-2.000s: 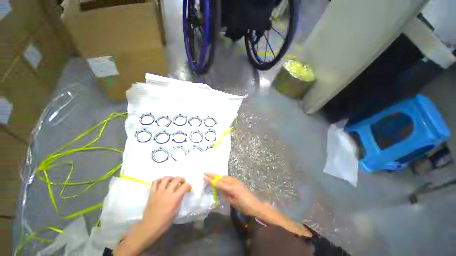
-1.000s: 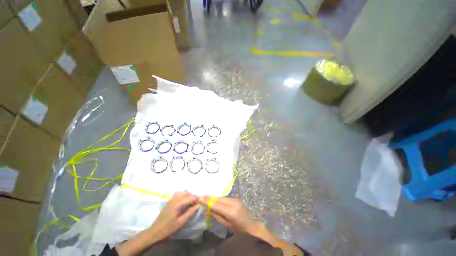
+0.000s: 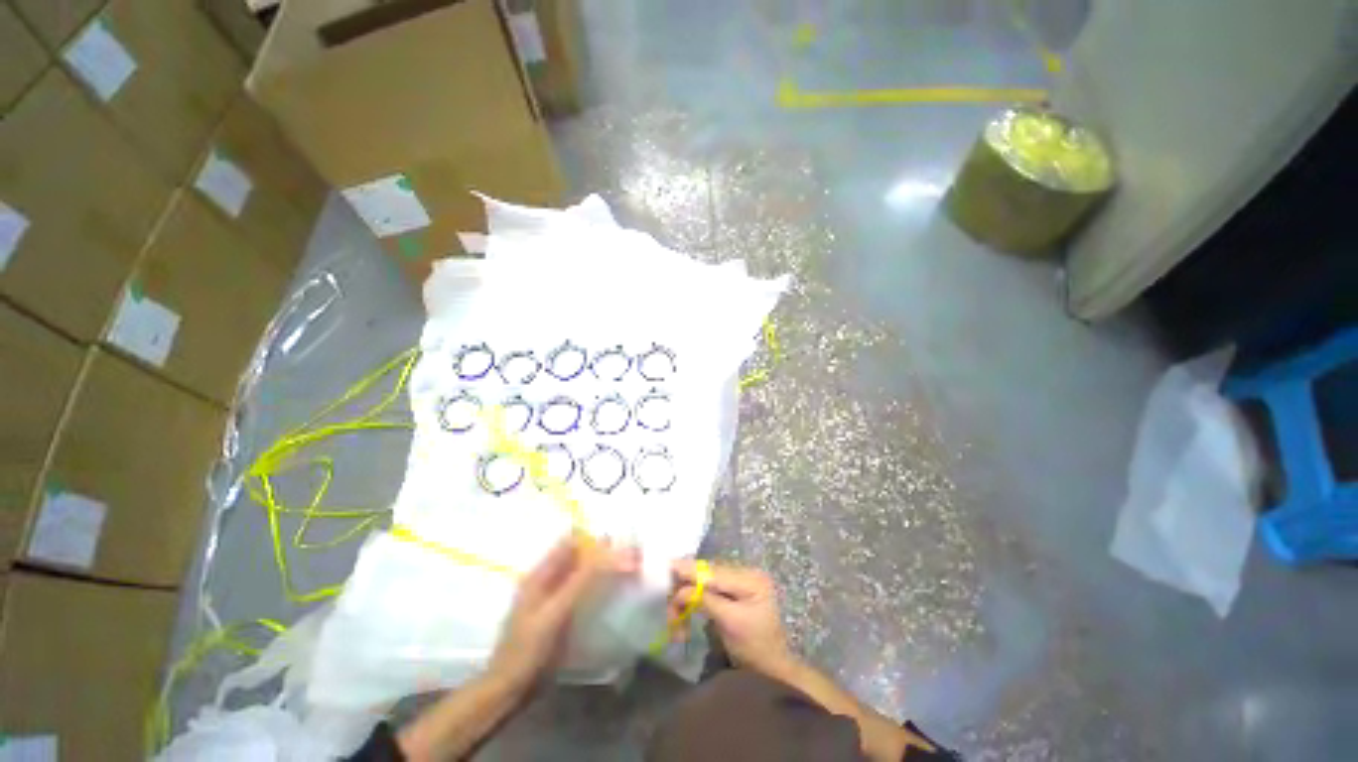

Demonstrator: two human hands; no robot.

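A white foam-wrapped tray stack [image 3: 611,283] lies in front of me, with three rows of dark ring parts [image 3: 560,415] on top. Yellow strapping [image 3: 454,551] crosses its near part. My left hand [image 3: 554,603], blurred, is at the near edge with its fingers closed on the strapping; a blurred yellow length runs up from it over the rings. My right hand [image 3: 733,607] is just to its right and pinches a yellow strap loop at the near right corner. The fingertips of my left hand are too blurred to show details.
Loose yellow strapping [image 3: 276,465] and clear film [image 3: 283,350] lie at left. Stacked cartons [image 3: 112,447] and an open carton [image 3: 410,112] stand left and behind. A strapping roll [image 3: 1031,182] stands by a pillar. A white sheet [image 3: 1187,484] lies by a blue stool [image 3: 1311,447] at right.
The view has shifted, and the wheelchair is out of sight. My hands have moved apart slightly. A yellow strap length now rises from my left hand across the rings.
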